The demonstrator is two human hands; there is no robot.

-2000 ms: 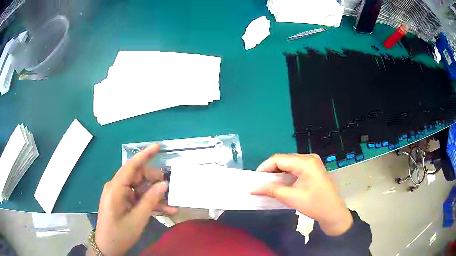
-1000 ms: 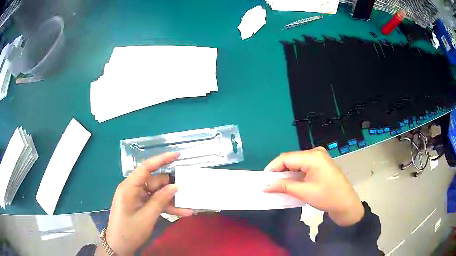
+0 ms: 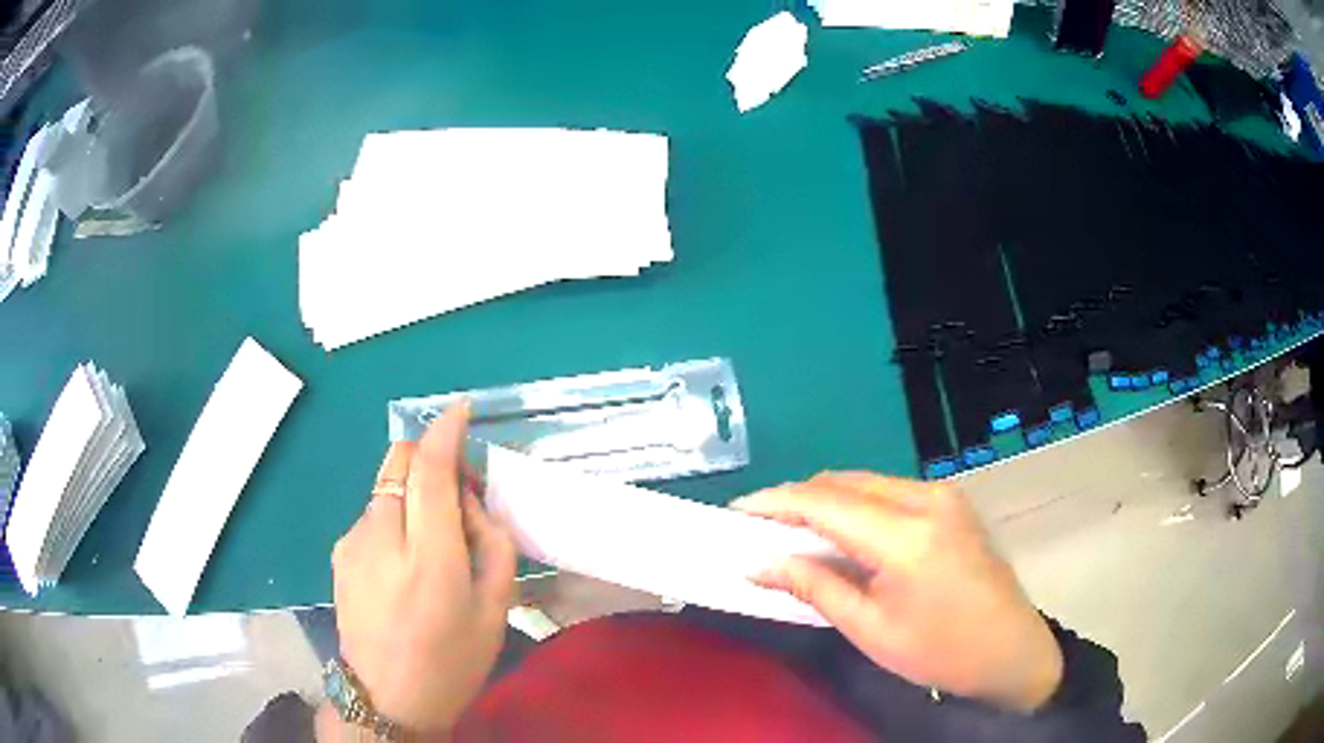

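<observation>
A white insert card (image 3: 654,544) is held in front of me, tilted down to the right. My right hand (image 3: 908,581) grips its right part between thumb and fingers. My left hand (image 3: 428,566) is at its left end, fingers pointing up; the fingers hide how that end is held. A dark bit shows at that end. A clear bag (image 3: 704,421) with a hang hole at its right end lies flat on the green mat just behind the card. A fanned stack of white cards (image 3: 501,211) lies further back.
The row of black bands (image 3: 1075,261) with blue end pieces covers the right side. A single white card (image 3: 218,472) and a fanned white group (image 3: 73,479) lie at left. A clear plastic tub (image 3: 160,138), scrap paper (image 3: 768,61), tweezers (image 3: 913,60) and a red cylinder (image 3: 1170,67) are further back.
The card has tilted, its right end lower and its left end higher. My left fingers have turned upright at its left end. The view has shifted slightly.
</observation>
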